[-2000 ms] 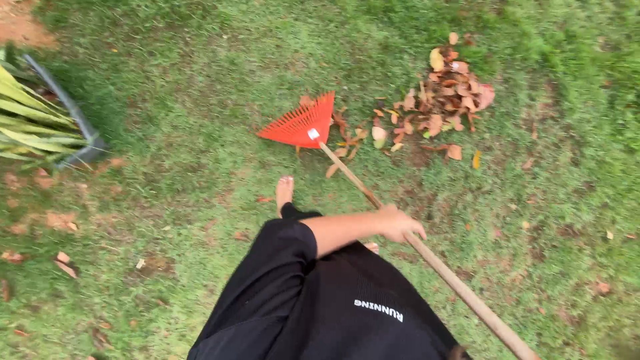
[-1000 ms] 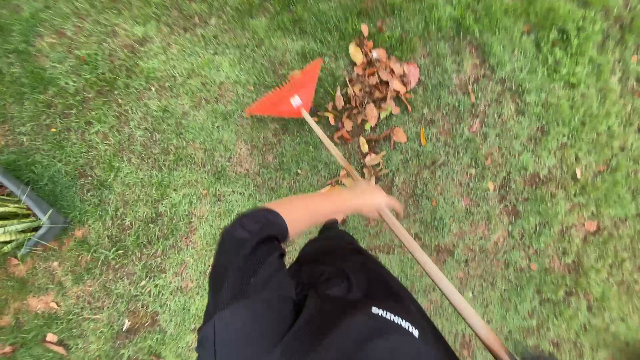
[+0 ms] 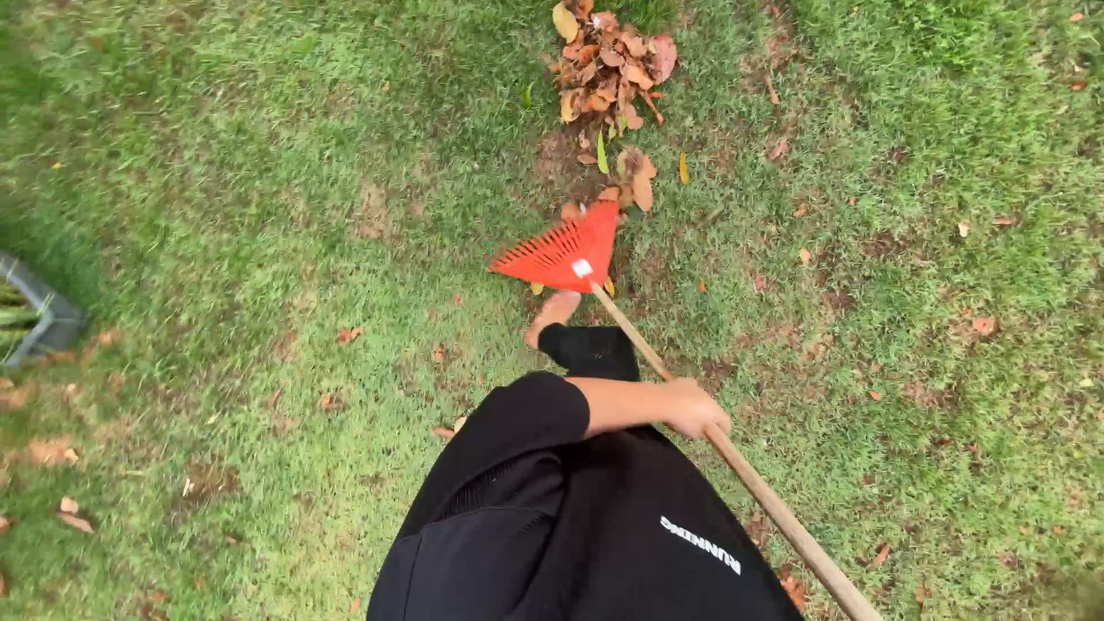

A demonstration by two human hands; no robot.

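Observation:
My left hand (image 3: 695, 408) is closed around the wooden handle of a red fan rake (image 3: 569, 254). The handle slants from the rake head down to the lower right edge. The head lies just above my bare foot (image 3: 554, 316), its tines toward the upper left, with a few brown leaves at its upper corner. Farther up is a pile of dry brown leaves (image 3: 608, 69), with several loose leaves between pile and rake. My right hand is not in view.
Grass (image 3: 259, 216) with bare patches and scattered dry leaves surrounds me. At the left edge stands the corner of a grey planter (image 3: 53, 323) with green leaves inside. A few fallen leaves (image 3: 76, 517) lie at the lower left.
The rake head has moved from the left side of the leaf pile to below it, close to my foot. The left hand has kept hold of the handle.

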